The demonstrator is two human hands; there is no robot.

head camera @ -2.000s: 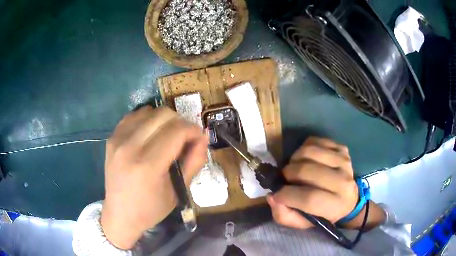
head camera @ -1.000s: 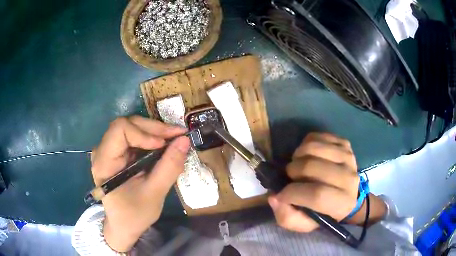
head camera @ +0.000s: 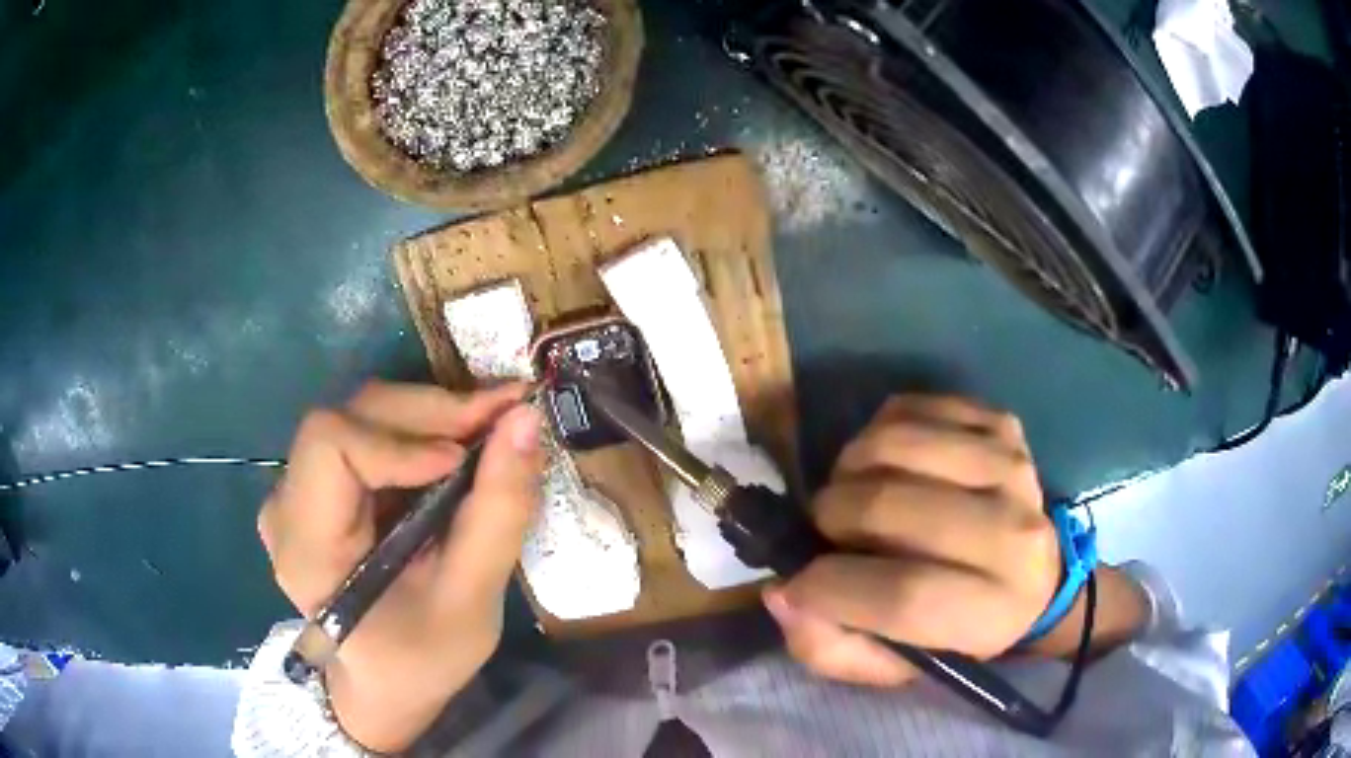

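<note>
The smartwatch housing [head camera: 597, 382], with a copper-coloured rim and dark inside, lies on the brown board [head camera: 571, 252] between two white padding strips [head camera: 685, 333]. My right hand [head camera: 926, 548] is shut on the soldering iron [head camera: 763, 521]; its metal tip reaches into the housing. My left hand [head camera: 408, 533] pinches the dark tweezers [head camera: 388, 566] like a pen. Their point is at the housing's left edge, partly hidden by my fingers. I cannot tell if they grip anything.
A round brown bowl [head camera: 356, 136] of silvery granules stands beyond the board. A black fan [head camera: 1022, 178] leans at the upper right, with crumpled white paper [head camera: 1202, 54] behind it. A thin silvery wire [head camera: 148, 465] runs in from the left. A blue wrist strap [head camera: 1073, 570] is on my right wrist.
My left hand has turned, so the tweezers now lie slanted with their point at the housing. The iron's tip stays in the housing. The board and bowl have shifted left in view.
</note>
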